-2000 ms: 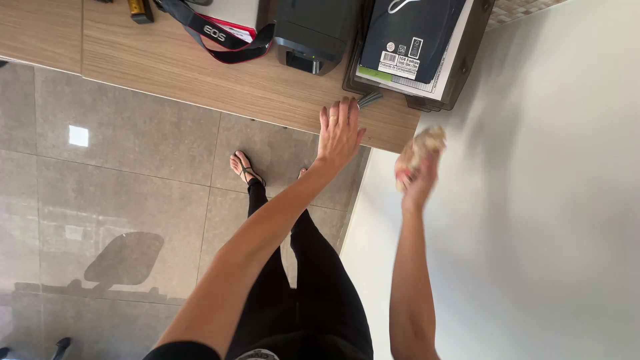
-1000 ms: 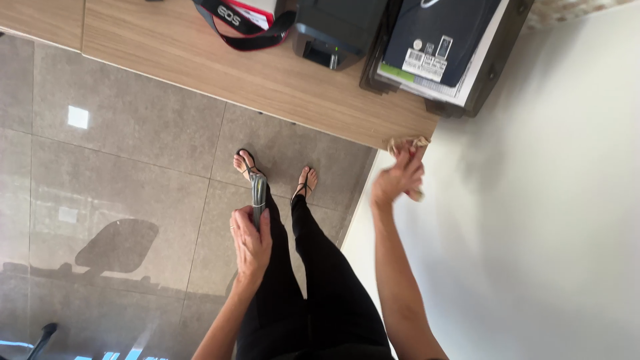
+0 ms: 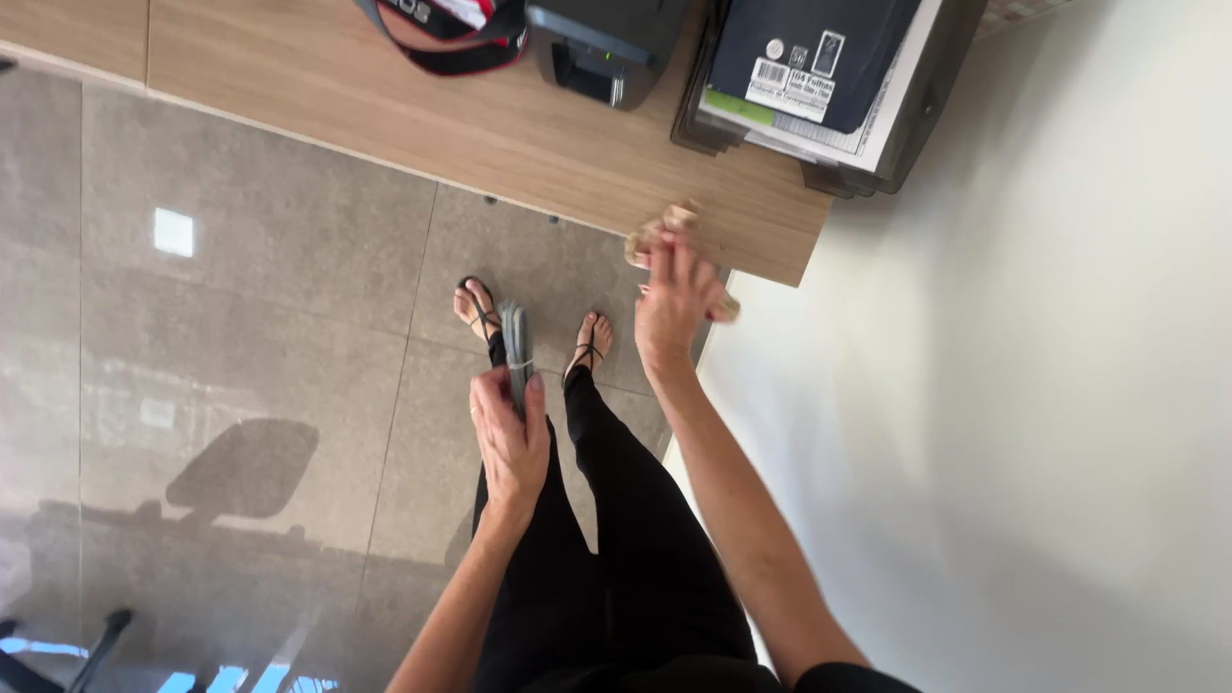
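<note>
My left hand grips a grey, flat folded bundle with a thin light band around it, held upright above my legs. The bundle looks like a coiled cable or stacked strips; I cannot tell which. By the front corner of the wooden desk, my right hand is closed on a crumpled beige cloth or paper, blurred by motion. Parts of this beige thing stick out past the fingertips and to the right of the hand.
A wooden desk crosses the top. On it are a black camera strap, a dark device with a green light, and a document tray holding a dark notebook and papers. A white wall stands at the right.
My left hand has left the desk edge beside the tray and now holds the grey bundle over my legs. The right hand, still with the beige thing, has moved left to the desk corner.
</note>
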